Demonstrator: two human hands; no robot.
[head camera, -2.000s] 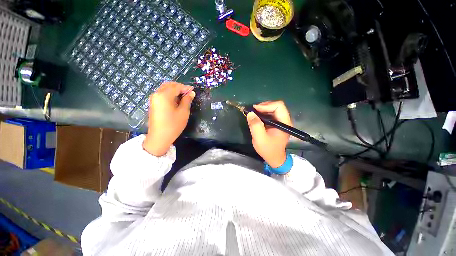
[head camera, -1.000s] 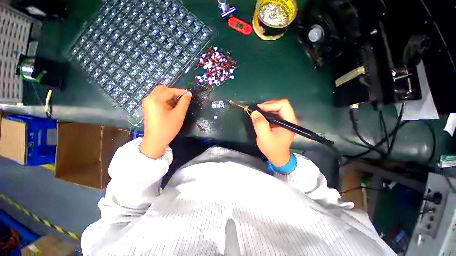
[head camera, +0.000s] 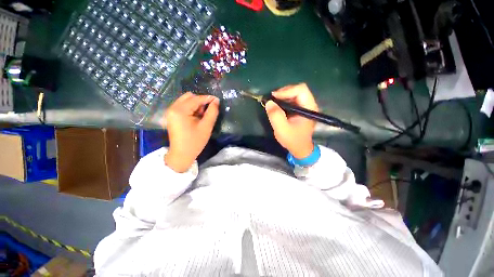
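My right hand (head camera: 292, 116), with a blue wrist band, holds a black soldering iron (head camera: 317, 114) like a pencil. Its thin tip points left, just right of a small whitish-blue board (head camera: 230, 94) on the green mat. My left hand (head camera: 190, 127) is pinched just left of the board, with a thin dark piece between thumb and finger; its ends are too small to make out. A heap of tiny white pieces with red leads (head camera: 223, 51) lies beyond the board. Dark hair-like bits (head camera: 200, 84) lie between heap and left hand.
A clear blister tray (head camera: 135, 48) with small boards lies at the upper left. A yellow pot (head camera: 281, 6) and a red tag (head camera: 250, 4) are cut by the top edge. Black soldering equipment (head camera: 379, 70) with cables stands right. A cardboard box (head camera: 89, 162) is below left.
The view has shifted, so the bench items sit higher in the picture. My left hand has come closer to the board. The iron stays beside it. Red lights now show on the black equipment.
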